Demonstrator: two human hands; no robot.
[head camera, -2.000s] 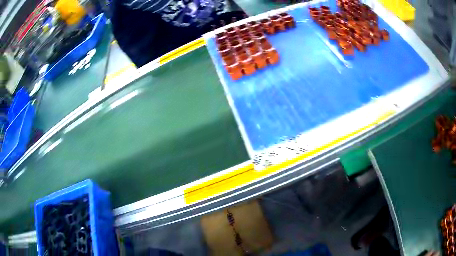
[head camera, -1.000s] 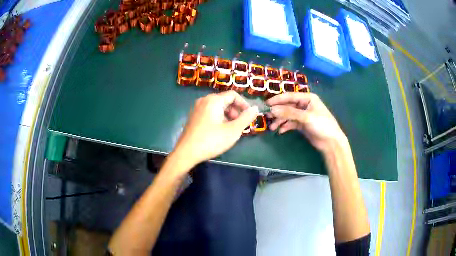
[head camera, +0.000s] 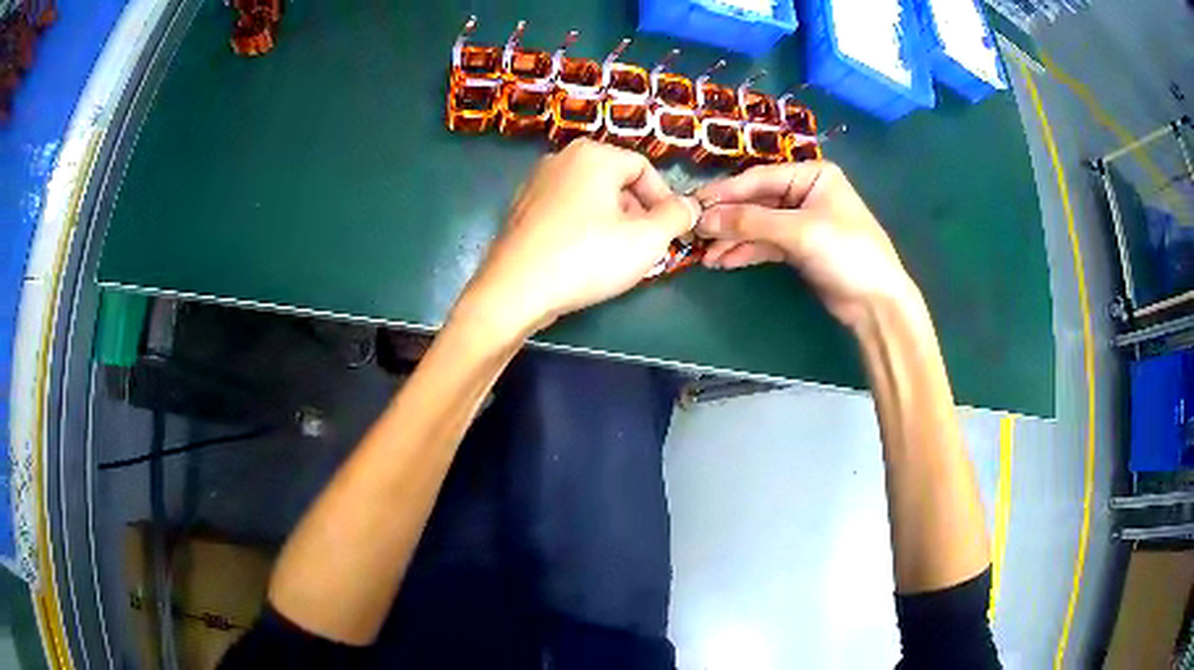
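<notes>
My left hand (head camera: 589, 229) and my right hand (head camera: 805, 236) meet over the front part of the green bench (head camera: 301, 210), bare, fingertips together. Between and just under the fingertips a copper coil (head camera: 677, 258) shows in part, with a whitish rim; the fingers hide most of it. A small pale piece seems pinched at the fingertips, too small to make out. Just beyond the hands stands a double row of finished coils (head camera: 629, 101), with wire ends sticking up; some have whitish rims.
Blue bins with white contents (head camera: 864, 59) stand at the back right. Loose coils (head camera: 255, 24) show at the back left edge. A blue mat (head camera: 79, 118) lies on the neighbouring surface at far left. The bench's front edge (head camera: 576, 347) runs below my hands.
Since one second ago the view has tipped down, so coils and bins sit higher in the picture. Both hands stay together at the coil, now hiding more of it.
</notes>
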